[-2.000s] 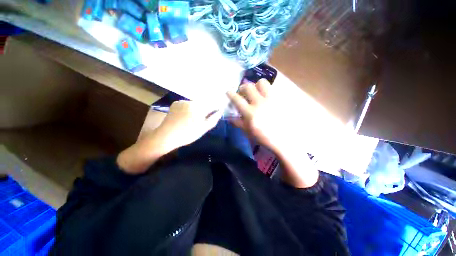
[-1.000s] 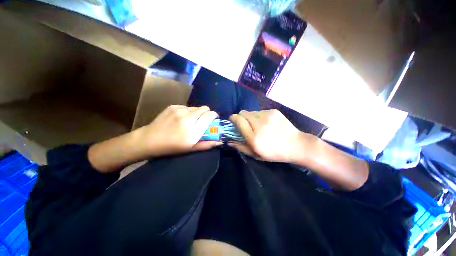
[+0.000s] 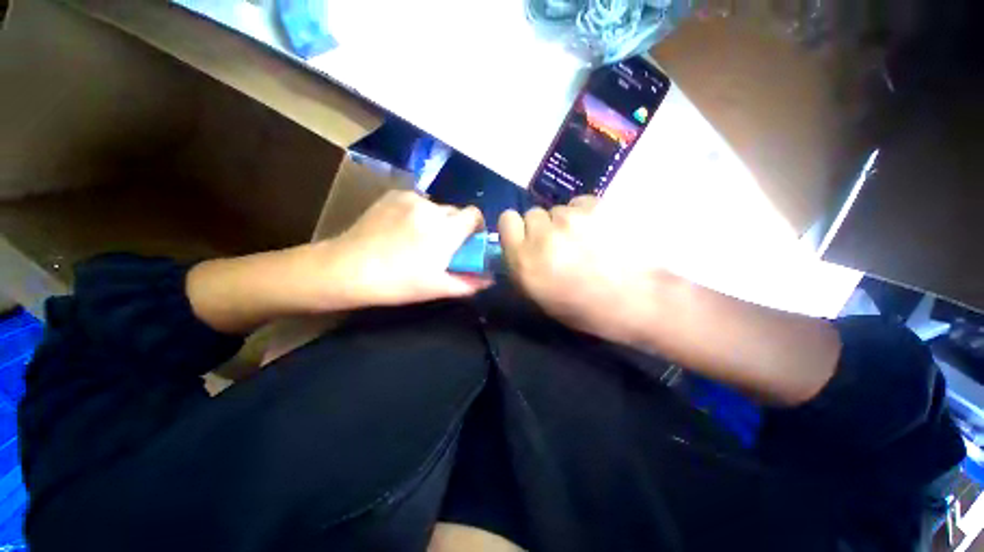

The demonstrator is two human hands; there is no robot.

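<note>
A small blue retail box is held over my lap between my two hands. My left hand is closed around its left part, with the thumb below. My right hand is closed at its right end, fingertips against it. A little dark and pale stuff shows between the hands; I cannot tell what it is. No cable is clearly seen in my hands. A tangled pile of pale coiled cables lies on the bench at the top, cut off by the edge. Another blue box lies to its left.
A lit smartphone lies flat on the white bench. A large open brown carton stands at the left, its flap beside my left hand. A second brown carton is at the right. Blue crates show at the lower left.
Both hands have risen slightly over the lap and closed in on the blue box. The pale cable strands seen between them a second ago are no longer visible. The view has shifted a little.
</note>
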